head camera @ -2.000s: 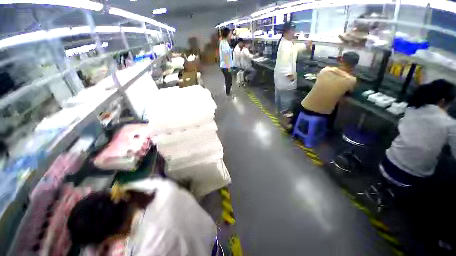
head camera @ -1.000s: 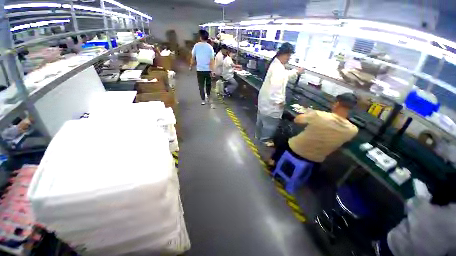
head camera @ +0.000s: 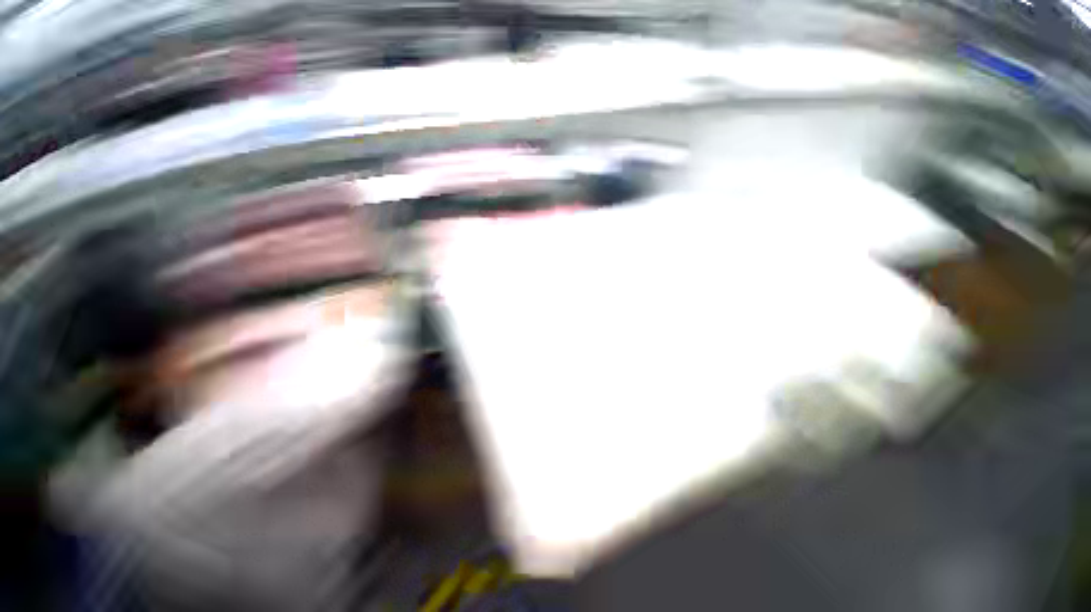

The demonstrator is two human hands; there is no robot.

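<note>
The view is strongly blurred. A large white stack [head camera: 646, 347], overexposed, lies nearest in front of me, from the centre to the right. Its separate layers cannot be made out. Pink items [head camera: 281, 251] lie on the bench to its left, too blurred to name. Neither my left hand nor my right hand can be seen.
A person in a pale top [head camera: 239, 490] is at the lower left, beside the bench. A long bright shelf [head camera: 514, 90] crosses the top. Brown cartons [head camera: 999, 299] are at the right. Grey floor [head camera: 790, 538] and a yellow floor marking [head camera: 461, 586] show at the bottom.
The view has swung left from the aisle to the stack and the left bench. The walking person and the right-hand workers have left the picture. The white stack now lies in the centre.
</note>
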